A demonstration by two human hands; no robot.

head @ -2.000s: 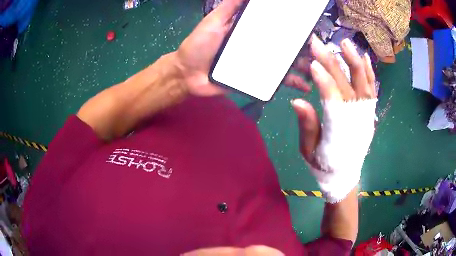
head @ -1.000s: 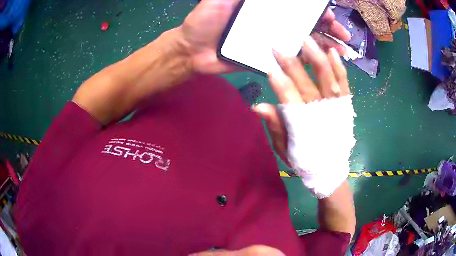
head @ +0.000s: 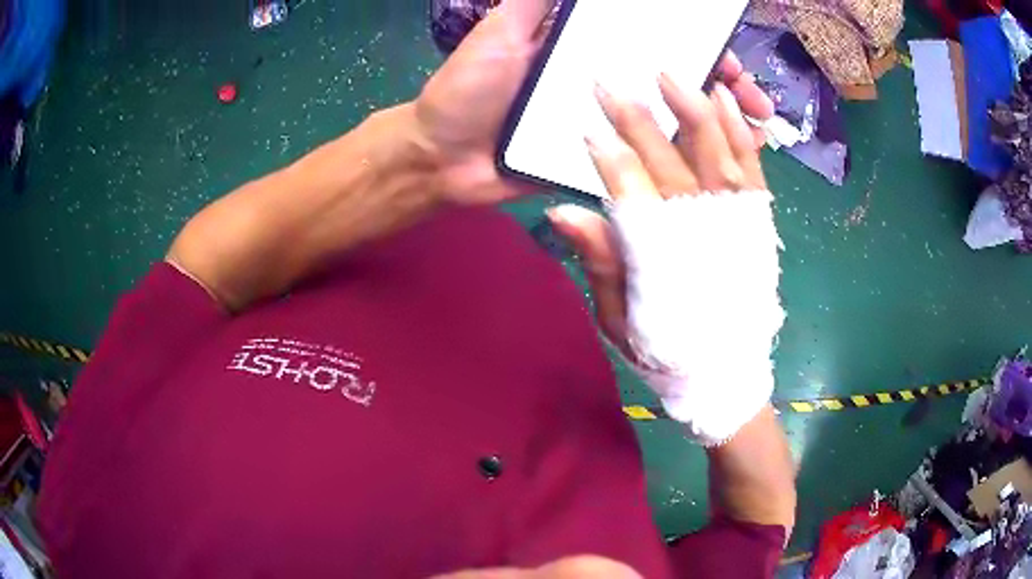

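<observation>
A smartphone (head: pixel 620 85) with a dark edge and a blank white screen is at the top centre, its far end cut off by the frame. My left hand (head: pixel 481 107) is bare and holds the phone; the palm is at its left edge and fingertips show past its right edge. My right hand (head: pixel 696 266) has a white wrap around palm and wrist, with bare fingers. Its fingers are spread over the lower right part of the screen and hold nothing. Whether a fingertip touches the glass I cannot tell.
Tan patterned fabric (head: pixel 843 40) and grey-purple cloth (head: pixel 803 96) lie beyond the phone. A blue-and-white carton (head: pixel 945 102) stands at upper right. Red fabric (head: pixel 849 532) and mixed cloth heap at lower right. Yellow-and-black tape (head: pixel 894 396) crosses the green floor.
My right hand has moved left and up from beside the phone to over its screen. The phone stays in my left hand, shifted slightly right.
</observation>
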